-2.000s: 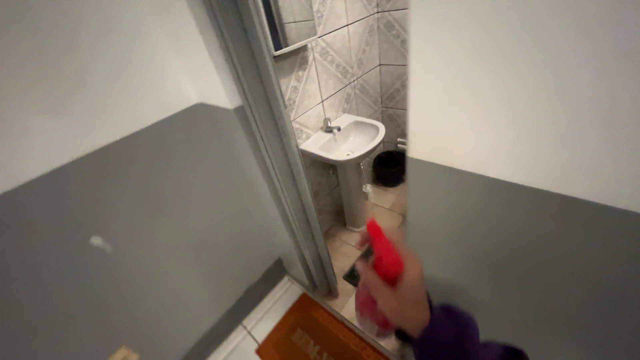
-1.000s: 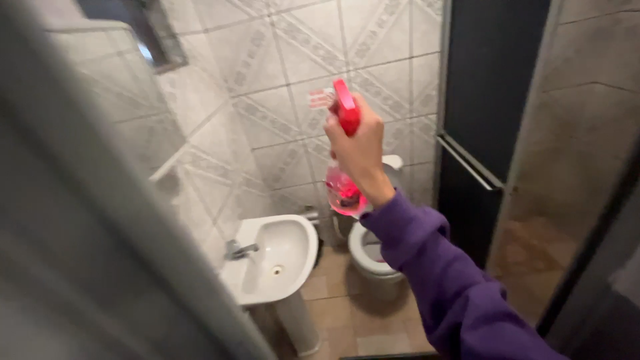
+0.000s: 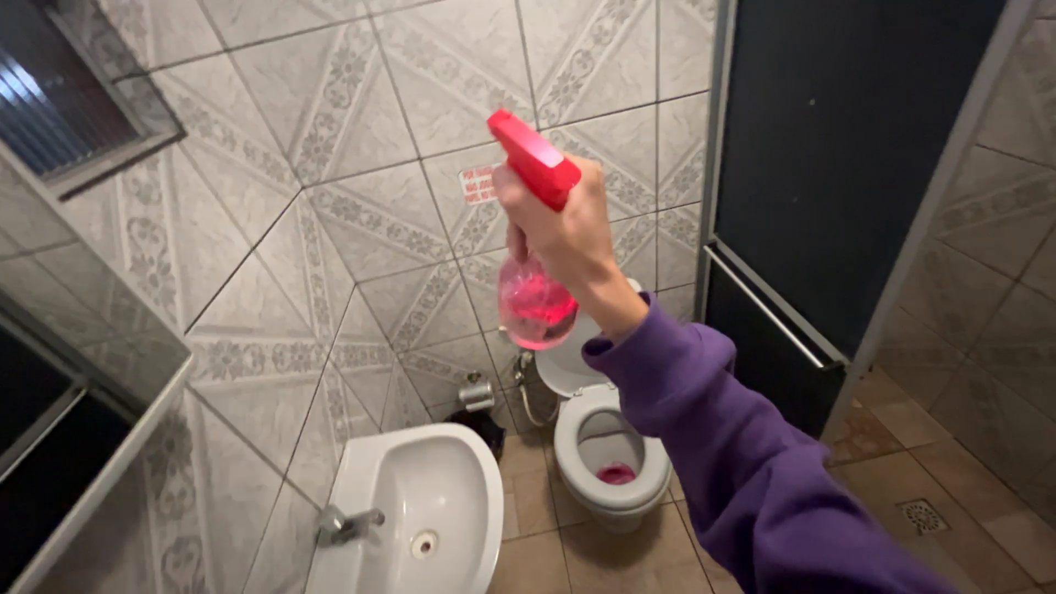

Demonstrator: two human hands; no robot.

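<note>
My right hand [image 3: 565, 223], in a purple sleeve, is closed around the neck of a clear spray bottle [image 3: 536, 309] with pink liquid inside. The bottle's red trigger head [image 3: 536, 158] sticks out above my fingers and points to the upper left. Behind and below the hand stands a white toilet [image 3: 569, 450], lid raised, with pinkish-red liquid in its bowl. At the lower left is a white washbasin [image 3: 491, 511] with a metal tap [image 3: 351, 525]. My left hand is out of the picture.
On the right stands a dark shower panel [image 3: 825, 165] with a metal bar [image 3: 775, 305]. A mirror [image 3: 99, 388] is at the left, under a small window [image 3: 66, 91]. A black bin [image 3: 487, 429] sits between basin and toilet. A floor drain [image 3: 923, 516] lies at the lower right.
Two seconds ago the view was from outside the doorway; now it is inside the bathroom. My right hand, low in the frame then, is now held up in front with the spray bottle still in it.
</note>
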